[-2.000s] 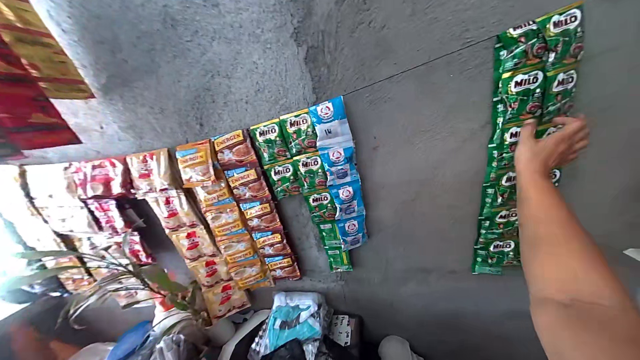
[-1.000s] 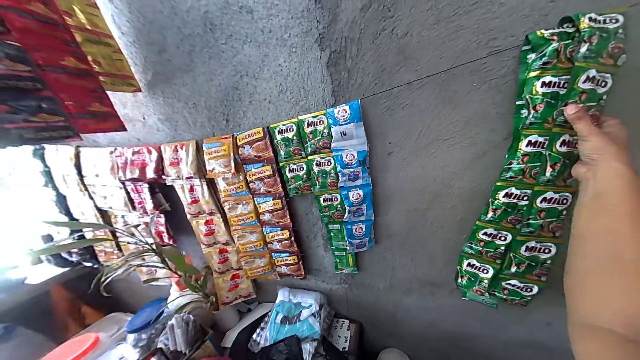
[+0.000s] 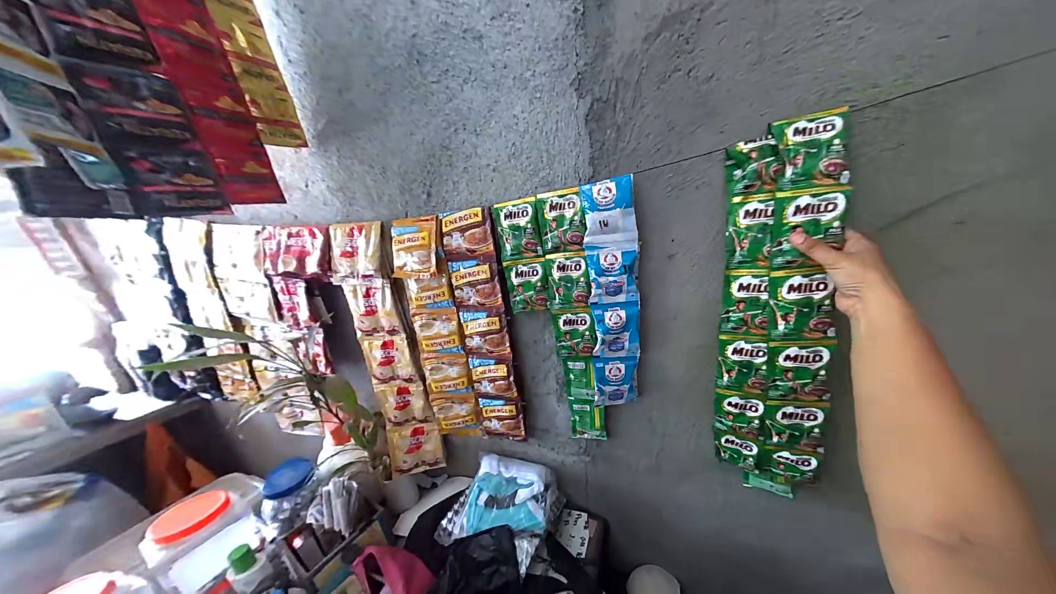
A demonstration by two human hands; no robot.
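My right hand (image 3: 854, 268) reaches in from the right and grips the right edge of a double strip of green Milo sachets (image 3: 800, 363), thumb on the front of the second row, fingers behind. The strip hangs over a thin line (image 3: 681, 163) stretched along the grey wall. To its left on the same line hang a blue sachet strip (image 3: 615, 322), shorter green Milo strips (image 3: 569, 272), and Energen sachets (image 3: 487, 322) in yellow and brown. My left hand is out of view.
Cream and red sachet strips (image 3: 388, 355) hang further left, with black, red and gold strips (image 3: 239, 107) at the upper left. Below are a potted plant (image 3: 346, 396), a jar with an orange lid (image 3: 190, 517), a blue lid (image 3: 289, 477) and a plastic-wrapped bundle (image 3: 503, 495).
My right hand has taken hold of the Milo strip's right edge. The strip has shifted left along the line, nearer the other sachets. The view has swung right and back.
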